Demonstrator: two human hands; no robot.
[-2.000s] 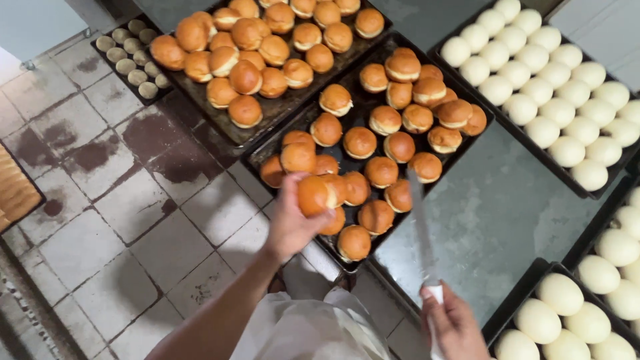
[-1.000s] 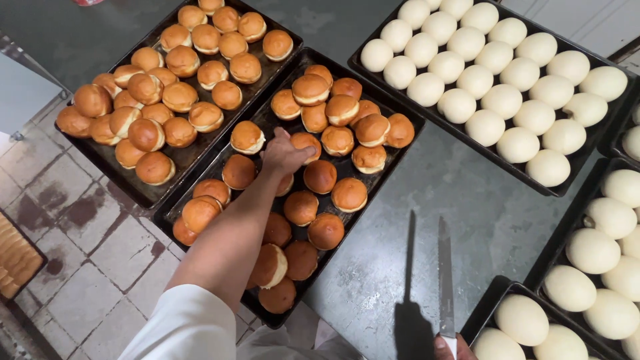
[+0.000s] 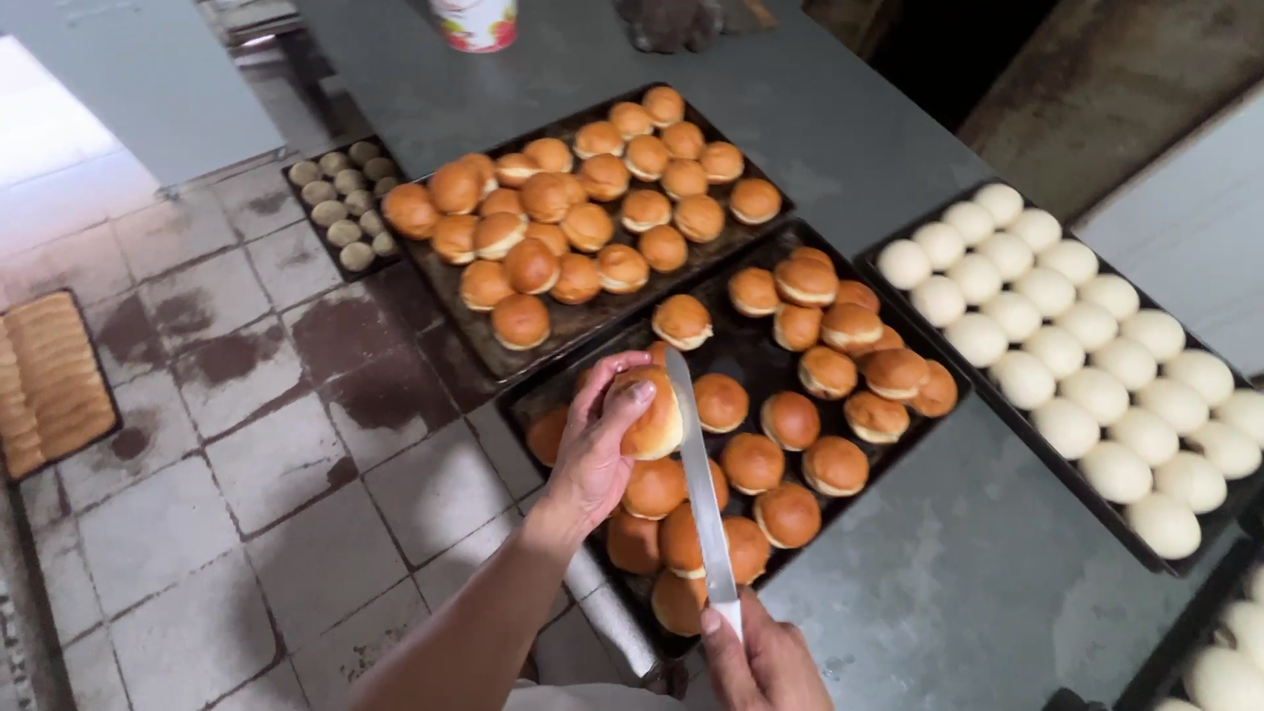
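My left hand [image 3: 602,434] holds a browned round bun [image 3: 654,420] on its side above the near baking tray [image 3: 825,533]. In my right hand [image 3: 760,657] is the white handle of a long-bladed knife [image 3: 706,494]. The upper part of its blade lies against the pale side of the held bun; whether it cuts in cannot be told. Several browned buns [image 3: 790,420] sit loose on the dark tray beneath, some piled on others. Behind it, a second dark tray [image 3: 474,346] bears more browned buns [image 3: 588,227], heaped towards its left end.
A tray of pale round dough balls [image 3: 1066,346] lies on the grey table [image 3: 918,592] at right, with more dough balls [image 3: 1224,676] at lower right. A printed tub [image 3: 477,22] stands at the back. Left and lower are a tray of small rounds [image 3: 346,202] and a tray of browned bread [image 3: 54,380].
My left hand has come back from among the buns and now holds one. The knife, apart from my left hand a second ago, is now against that bun. The view has swung left.
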